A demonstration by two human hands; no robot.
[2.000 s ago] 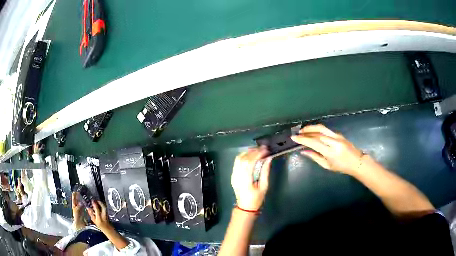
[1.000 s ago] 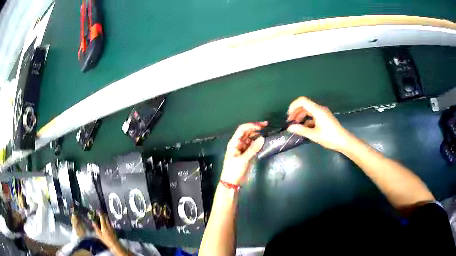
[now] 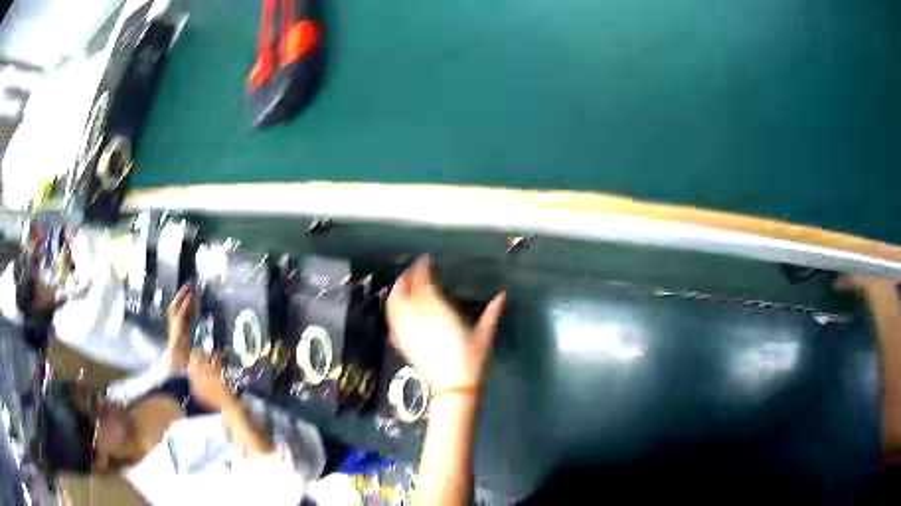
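Observation:
My left hand (image 3: 435, 331) is over the right end of the row of black retail boxes (image 3: 318, 341), fingers up and thumb spread to the right. A dark patch shows between thumb and fingers; blur hides whether it is a held box. The nearest box, with its ring picture (image 3: 407, 393), stands partly behind my left hand and wrist. My right hand (image 3: 869, 287) is at the far right edge, blurred and partly cut off, beside a small dark piece (image 3: 810, 274) under the shelf edge. Whether it grips that piece cannot be told.
A red and black cutter (image 3: 286, 64) lies on the green upper shelf (image 3: 593, 99). A long black box (image 3: 128, 114) stands at its left end. The white shelf edge (image 3: 494, 206) crosses the view. At lower left a person in white (image 3: 232, 450) reaches to the boxes. Something blue (image 3: 364, 461) is below.
My hands have moved far apart, left hand to the box row, right hand to the far right. The dark piece between them is gone from mid-bench. The view has shifted and tilted.

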